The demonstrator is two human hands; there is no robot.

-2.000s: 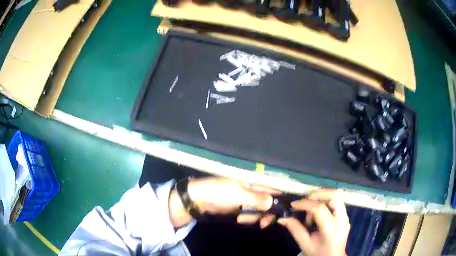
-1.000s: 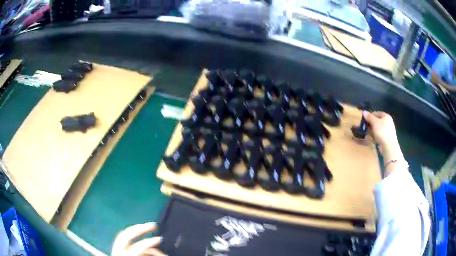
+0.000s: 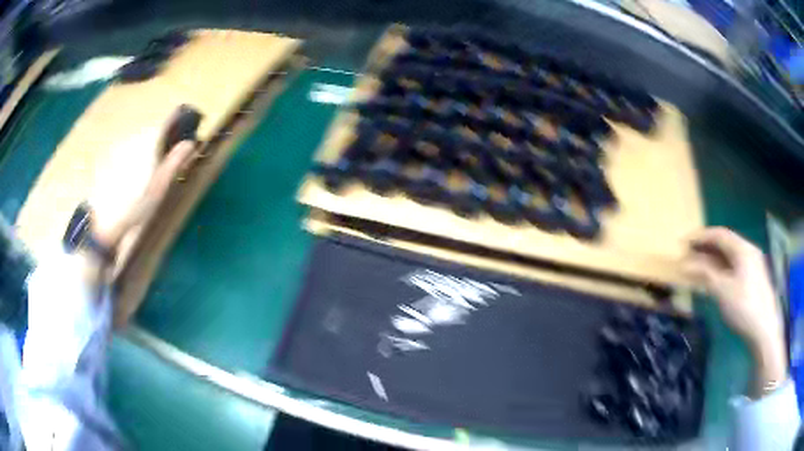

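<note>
Black bodies (image 3: 467, 132) lie in slanting rows on the tan cardboard sheet (image 3: 657, 189) behind the tray. My left hand (image 3: 145, 198), blurred, is at the left cardboard sheet (image 3: 256, 48), with its fingers around the lower end of a single black body (image 3: 183, 125); part of that body is hidden. My right hand (image 3: 727, 269) is at the front right corner of the middle sheet, fingers bent and apart, with nothing visible in it. The black tray (image 3: 502, 374) holds white pins (image 3: 441, 304) left of its centre and small black fittings (image 3: 643, 374) at its right end.
A few black bodies (image 3: 154, 57) lie at the far end of the left sheet. Green bench top (image 3: 238, 211) shows between the sheets. The bench's pale front edge (image 3: 220, 379) runs below the tray. Blue items are cut off at the right rim.
My right hand has let go of the black body and moved towards me, to the sheet's front corner. My left hand has moved from the tray to the body on the left sheet. The view has tilted down.
</note>
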